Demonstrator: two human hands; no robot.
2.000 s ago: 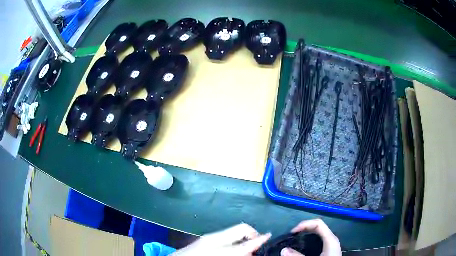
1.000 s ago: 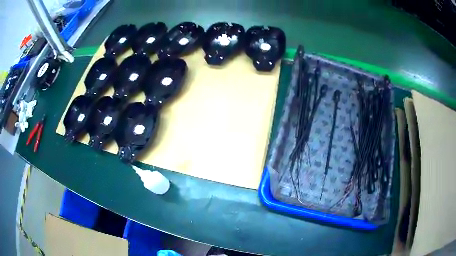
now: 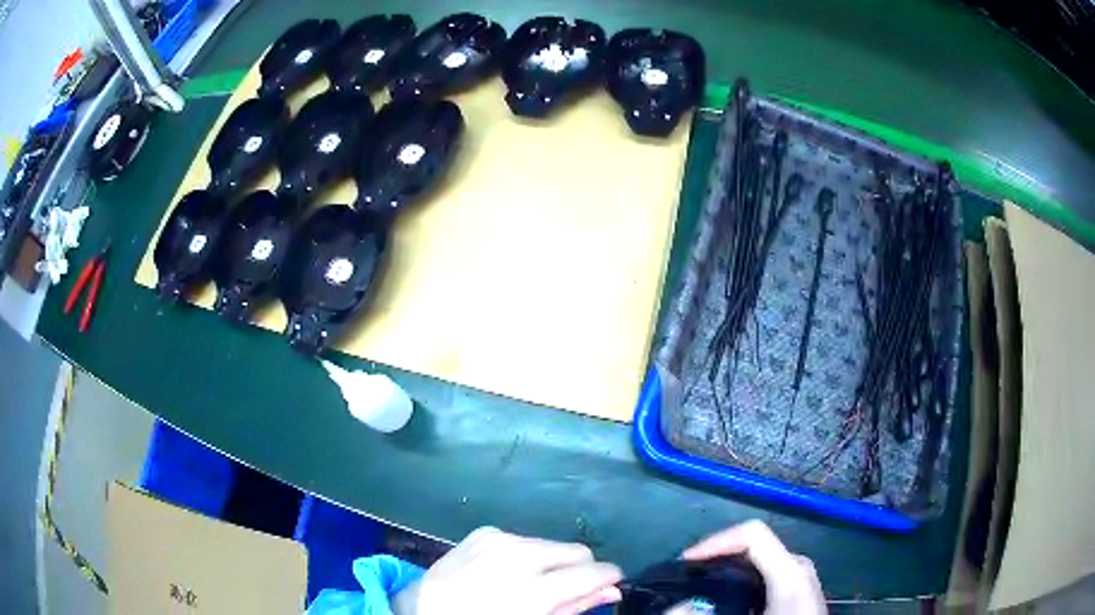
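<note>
My left hand [image 3: 510, 577] and my right hand [image 3: 769, 571] are at the bottom edge, partly cut off, in front of the bench. My right hand grips a glossy black ear cup shell [image 3: 690, 589]. My left hand's fingers are pinched at the shell's left side; what they pinch is too small to tell. Several black shells [image 3: 340, 270] lie in rows on a cardboard sheet [image 3: 540, 252]. A white squeeze bottle [image 3: 377, 401] lies on its side near the bench edge, nozzle toward the shells. A tray with a blue rim [image 3: 769, 483] and grey lining holds thin black microphone booms [image 3: 820, 258].
Red-handled cutters [image 3: 87, 292] lie at the far left, near crumpled white material [image 3: 60, 240]. A metal post [image 3: 130, 54] stands at the upper left. Upright cardboard sheets [image 3: 1051, 396] are right of the tray. Blue bins [image 3: 190, 472] and a cardboard box [image 3: 204, 559] are below the bench edge.
Both hands and the held shell, out of view one second ago, show again at the bottom edge. The shells, bottle and tray sit slightly higher in the picture as the view shifted.
</note>
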